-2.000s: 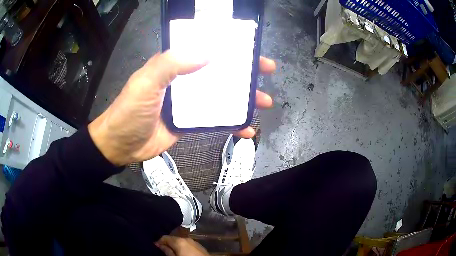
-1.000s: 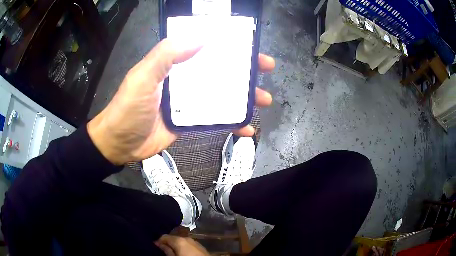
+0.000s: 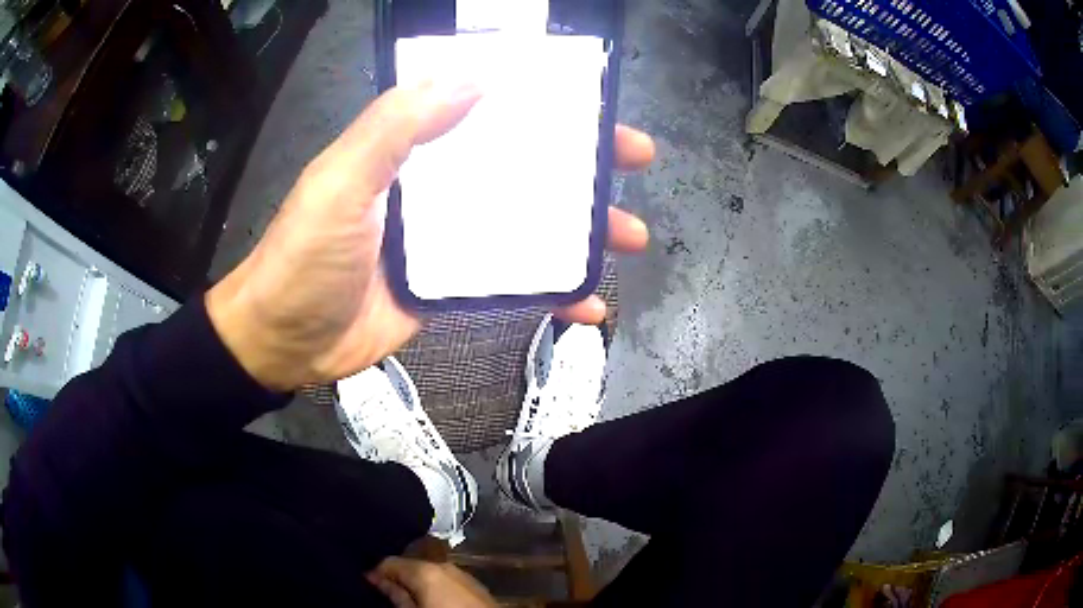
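Note:
My left hand (image 3: pixel 315 255) holds a smartphone (image 3: pixel 499 178) upright above my lap, its screen glaring white and its top cut off by the frame. The thumb lies over the screen's left part, and fingertips show along the right edge. My right hand (image 3: pixel 437 584) is low between my thighs at the bottom edge. It is partly cut off, and I cannot tell whether its fingers are closed.
My white shoes (image 3: pixel 558 392) are on a checked surface (image 3: pixel 469 356). A white water dispenser (image 3: pixel 89 309) and dark cabinet (image 3: pixel 119 107) are at left. A blue crate (image 3: pixel 914 42) is above light cloth (image 3: pixel 819 89) at upper right. A wooden stool (image 3: pixel 1009 172) is beside them.
My left thumb has moved slightly up on the screen, and the phone sits slightly higher. My right hand has barely moved.

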